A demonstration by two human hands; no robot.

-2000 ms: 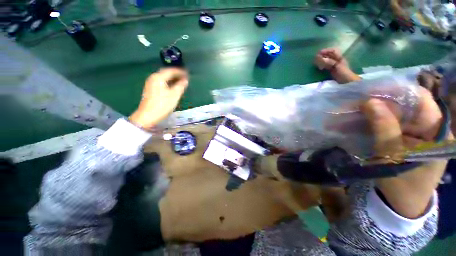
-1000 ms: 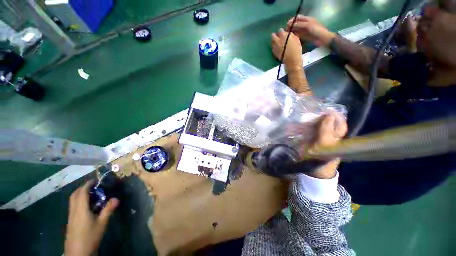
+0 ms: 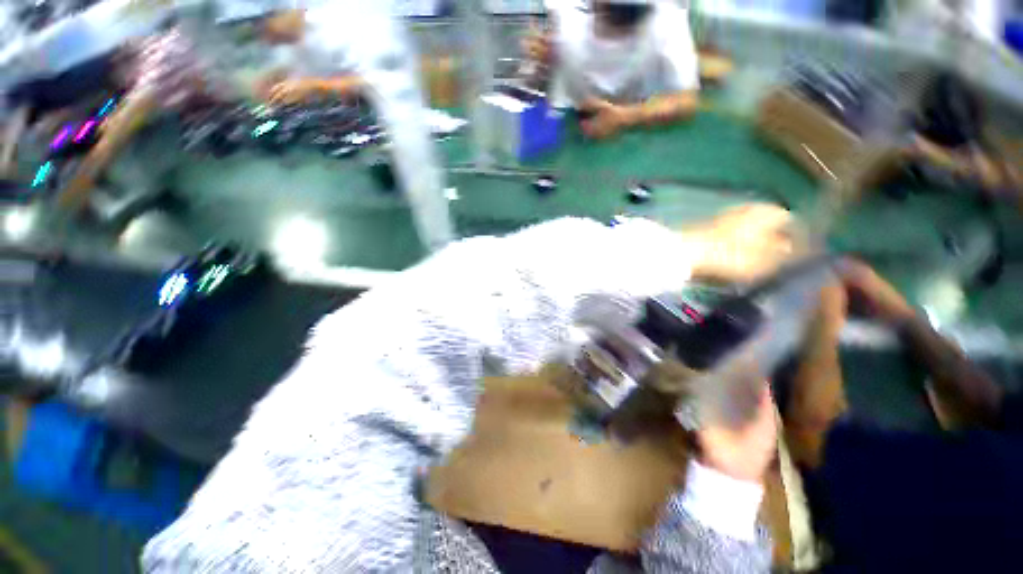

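Observation:
All is blurred. My left arm crosses the view, with my left hand (image 3: 746, 243) above and beyond a black object with a small red mark (image 3: 718, 325), perhaps the driver. I cannot tell whether it holds anything. My right hand (image 3: 740, 424) is below that object, against a greyish translucent sheet, perhaps the plastic bag (image 3: 791, 320); its grip is unclear. The white-silver screw feeder (image 3: 611, 364) stands at the back of the brown cardboard mat (image 3: 550, 471), partly behind my left sleeve. The board seen earlier on the mat does not show.
Small black round parts lie on the green belt (image 3: 583, 202), with a blue box (image 3: 538, 129) behind. A person in white sits across the belt. A co-worker's arms (image 3: 825, 370) are close at right. A white post (image 3: 415, 146) rises left of centre. Lit parts lie at left (image 3: 174, 289).
My view has tilted up and widened. My left hand has gone from the dark housing at lower left to the far right, across the feeder. My right hand appears lower in the picture.

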